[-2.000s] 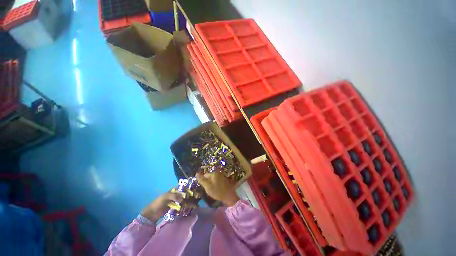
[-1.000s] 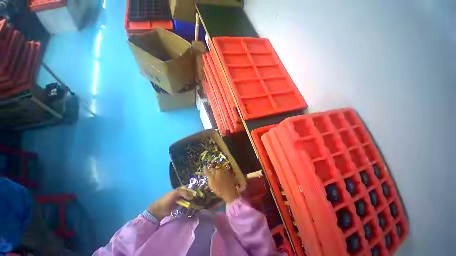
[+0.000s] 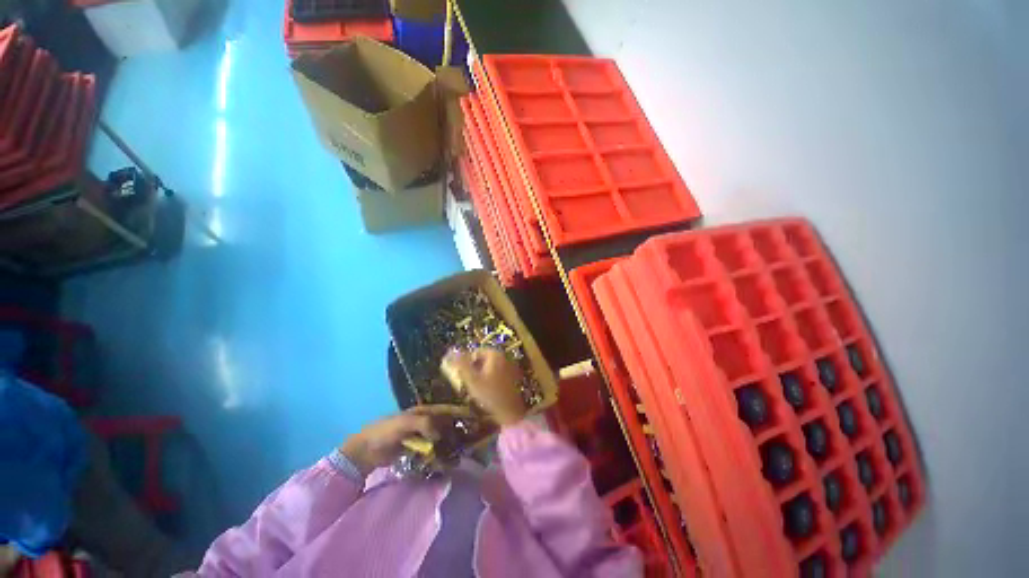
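A brown-rimmed parts box (image 3: 431,296) full of small shiny metal parts (image 3: 480,316) stands in front of my body. My left hand (image 3: 395,438) is at the box's near edge, closed around a bunch of the shiny metal parts (image 3: 418,461). My right hand (image 3: 487,378) is over the pile at the box's right side, fingers curled. Whether it holds a part is too blurred to tell.
Right of the box, stacked red pocket trays (image 3: 739,339) hold dark round parts (image 3: 779,461). Beyond them lie red compartment trays (image 3: 592,141). Open cartons (image 3: 372,119) stand on the blue floor (image 3: 271,260). A person in blue (image 3: 34,452) is at lower left.
My left hand's visible bunch of metal parts looks smaller and its fingers now close over it. My right hand has shifted slightly up within the box. The camera view has shifted.
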